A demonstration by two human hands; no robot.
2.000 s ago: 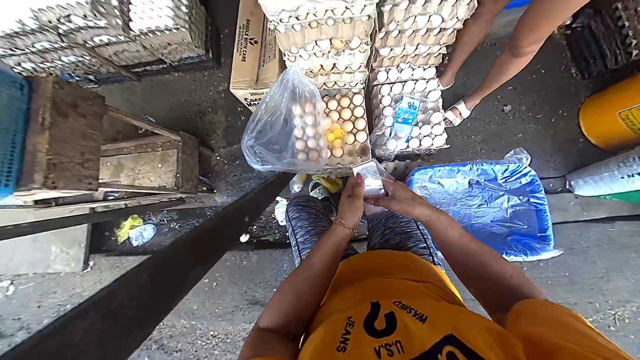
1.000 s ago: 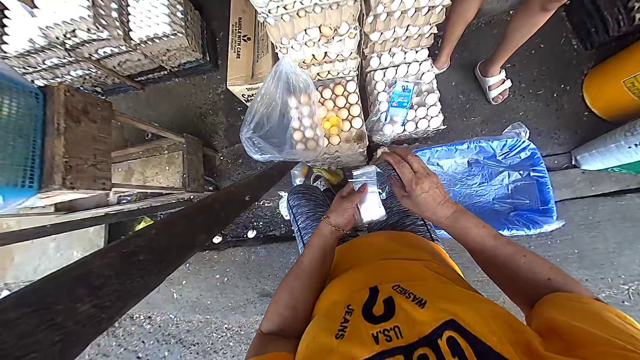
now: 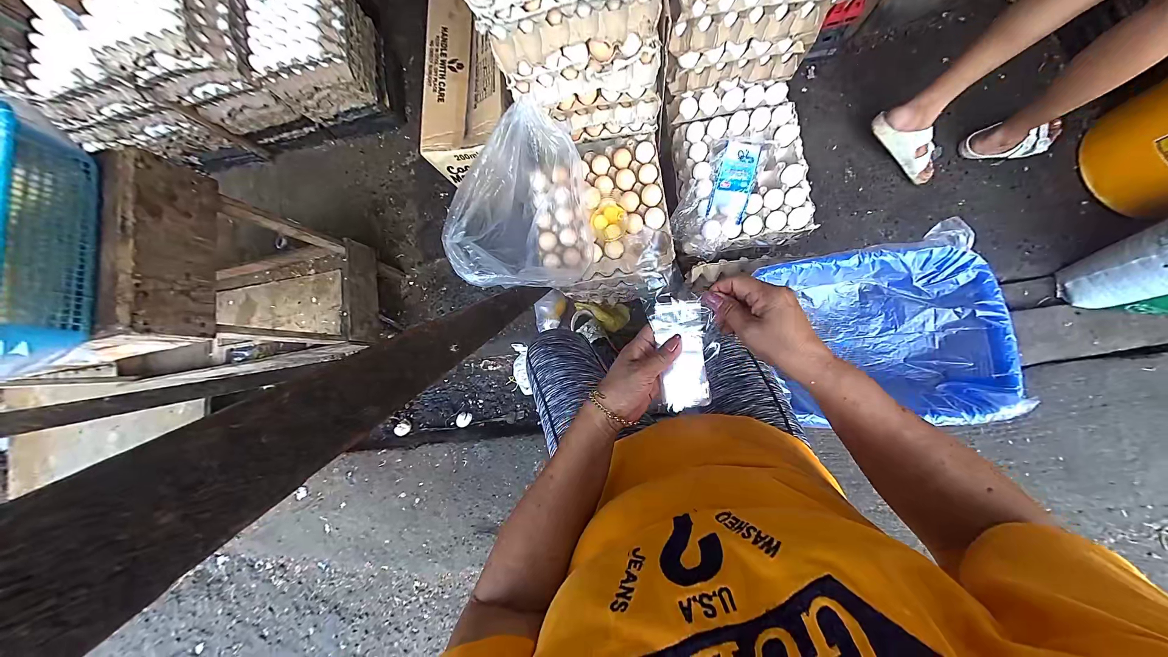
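A small bundle of clear plastic bags point(image 3: 684, 356) is held in my left hand point(image 3: 639, 374), thumb on top, above my lap. My right hand point(image 3: 766, 319) pinches thin clear plastic at the bundle's upper right edge. Beyond my hands a pulp tray of brown eggs point(image 3: 625, 187) tops a stack, with a yellow thing, perhaps yolks, among the eggs. A large clear plastic bag point(image 3: 502, 210) covers its left side. Right of it, white eggs point(image 3: 776, 196) fill another tray, and a blue-and-white plastic packet point(image 3: 735, 178) lies on them.
A blue plastic-covered tub point(image 3: 903, 328) is at my right. A dark beam point(image 3: 274, 429) crosses at left, near a wooden crate point(image 3: 155, 246) and blue basket point(image 3: 46, 237). Another person's sandalled feet point(image 3: 912, 146) stand near a yellow drum point(image 3: 1131, 155). A cardboard box point(image 3: 447, 91) stands behind the bag.
My hands were together at the bundle two seconds ago, then apart one second ago. Now my right hand is lower, beside the bundle, its fingers pinching plastic. The other person's feet have shifted.
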